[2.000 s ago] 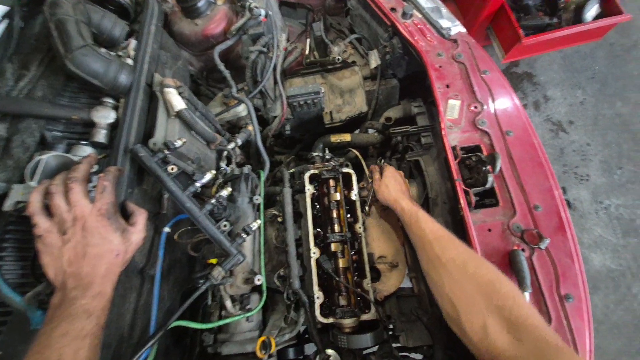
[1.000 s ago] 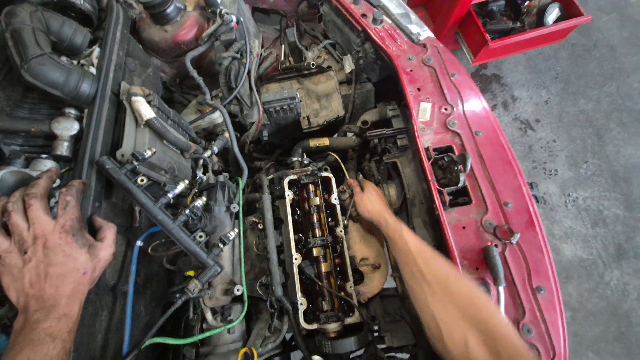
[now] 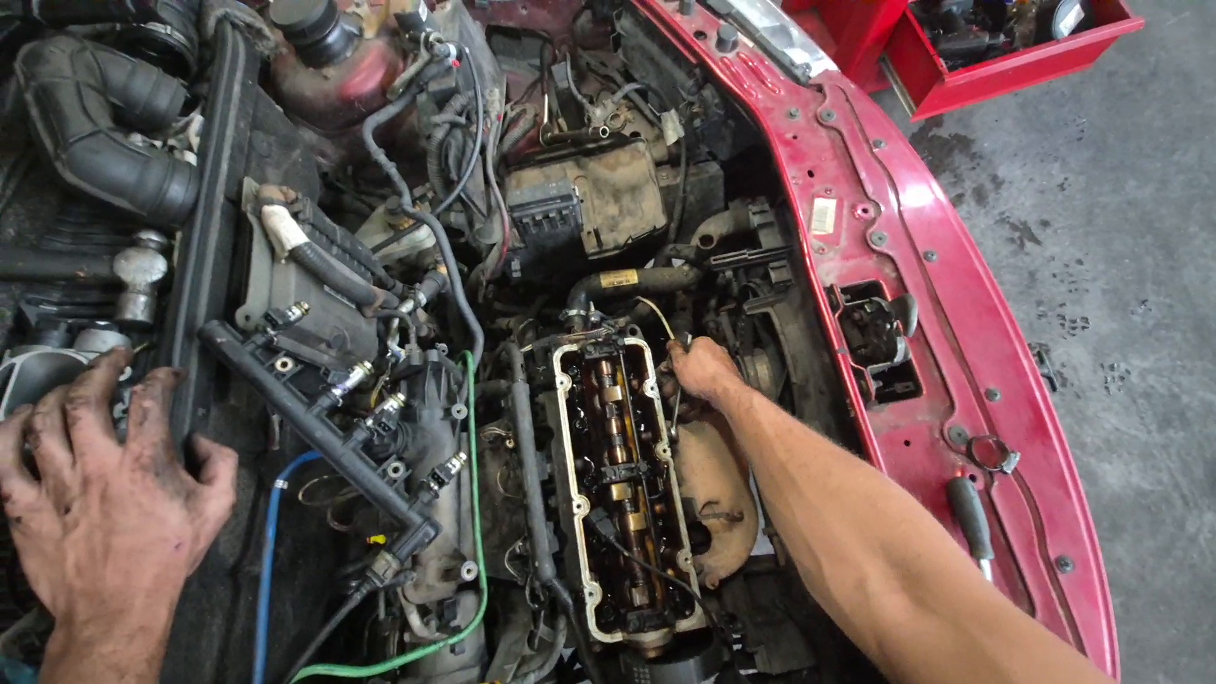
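My left hand, dirty with grease, rests with fingers spread on the black cowl area at the left, its fingertips by a grey metal part. A ball-peen hammer lies just above it. My right hand is closed around a thin metal tool, perhaps a wrench, beside the upper right edge of the open cylinder head. A camshaft shows inside the head. A tan heat shield sits just below my right hand. The tool's far end cannot be made out.
A fuel rail with injectors lies left of the head, near a green hose and a blue hose. A screwdriver and a hose clamp lie on the red front panel. A red drawer stands at the upper right.
The view has shifted somewhat. My right hand stays near the upper right edge of the cylinder head, and my left hand remains spread at the left.
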